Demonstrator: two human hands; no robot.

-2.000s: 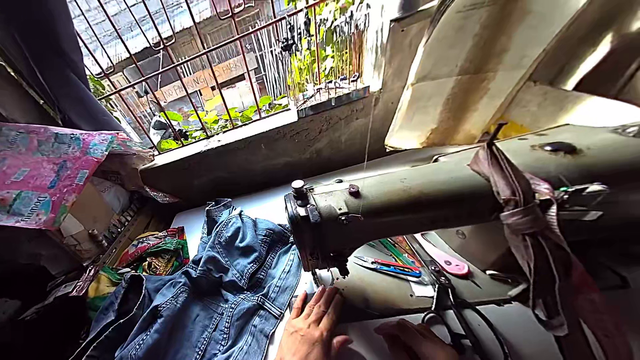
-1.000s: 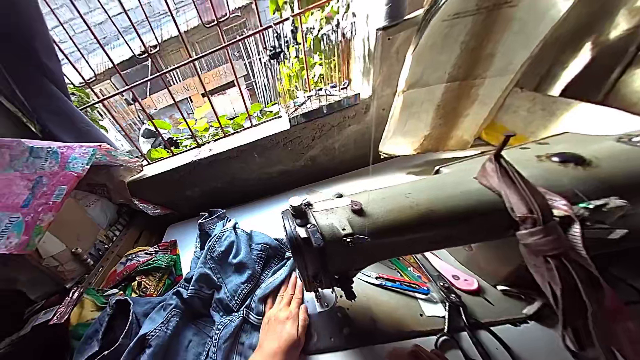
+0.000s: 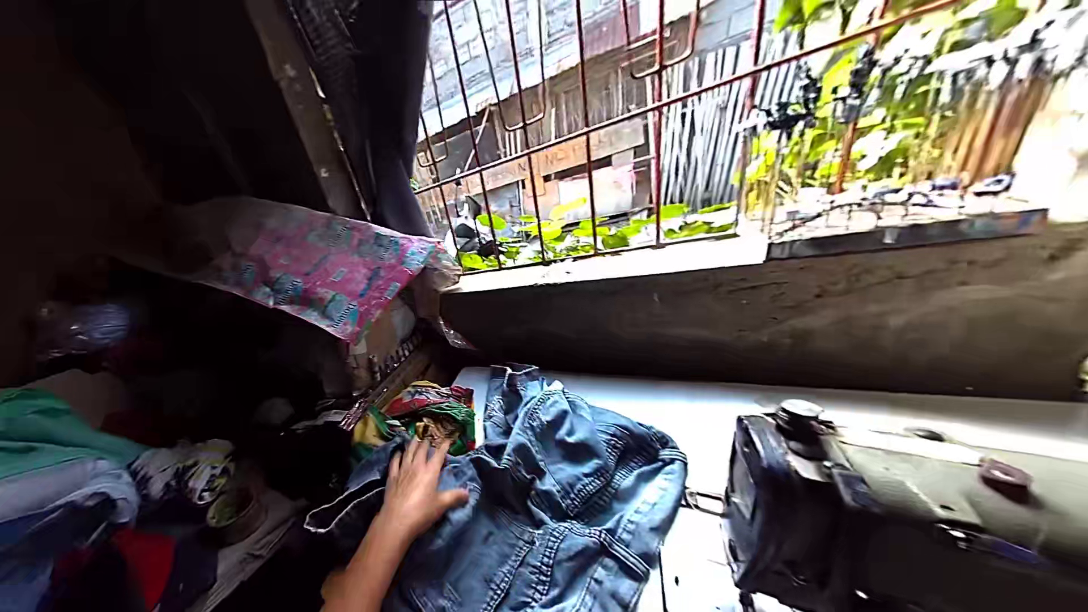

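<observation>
Blue denim trousers (image 3: pixel 544 501) lie bunched on the white table (image 3: pixel 705 425), left of an old sewing machine (image 3: pixel 892 501). My left hand (image 3: pixel 418 493) rests with spread fingers on the left part of the denim, its fingertips beside a bundle of red, green and yellow fabric (image 3: pixel 433 416). Whether its fingers pinch any cloth is not clear. The denim's right edge is near the head of the machine. My right hand is out of view.
A barred window (image 3: pixel 586 136) opens above a concrete sill wall (image 3: pixel 765 323). Pink printed plastic packaging (image 3: pixel 331 263) hangs at the left, above a box. Piled clothes (image 3: pixel 68 459) lie at the far left, near a dark curtain (image 3: pixel 387 102).
The view has swung left. My left hand has moved from the denim beside the needle area to its left part. My right hand, partly seen earlier by the scissors, has left the view.
</observation>
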